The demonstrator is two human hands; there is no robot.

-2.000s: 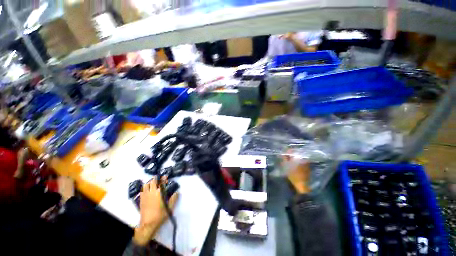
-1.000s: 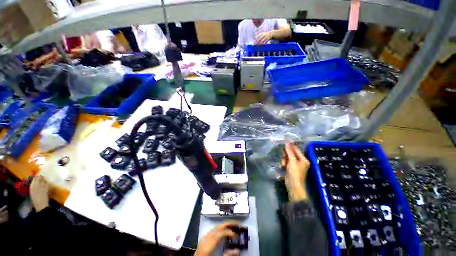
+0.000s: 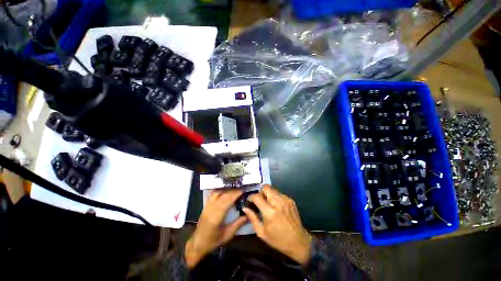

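A small black housing (image 3: 248, 203) is between the fingers of both hands, just in front of the screw feeder. My left hand (image 3: 216, 218) grips it from the left, my right hand (image 3: 280, 220) from the right; fingers hide much of it. The white screw feeder (image 3: 220, 147) has an open top and a red switch. The electric screwdriver (image 3: 143, 129), black with a red lever, hangs over the feeder and the white board, its tip by the feeder's metal front end. A pale fixture plate (image 3: 241, 229) lies under the hands.
Loose black finished assemblies (image 3: 140, 66) lie on the white board (image 3: 140, 204) at left. A blue tray (image 3: 351, 181) of black housings and silver-square modules is at right. Crumpled clear bags (image 3: 296, 82) lie behind the feeder. Glittering metal parts (image 3: 471, 164) lie beyond the tray.
The view has tilted down. My right hand has moved from beside the blue tray to the black housing, which both hands now hold. The screwdriver appears larger and nearer.
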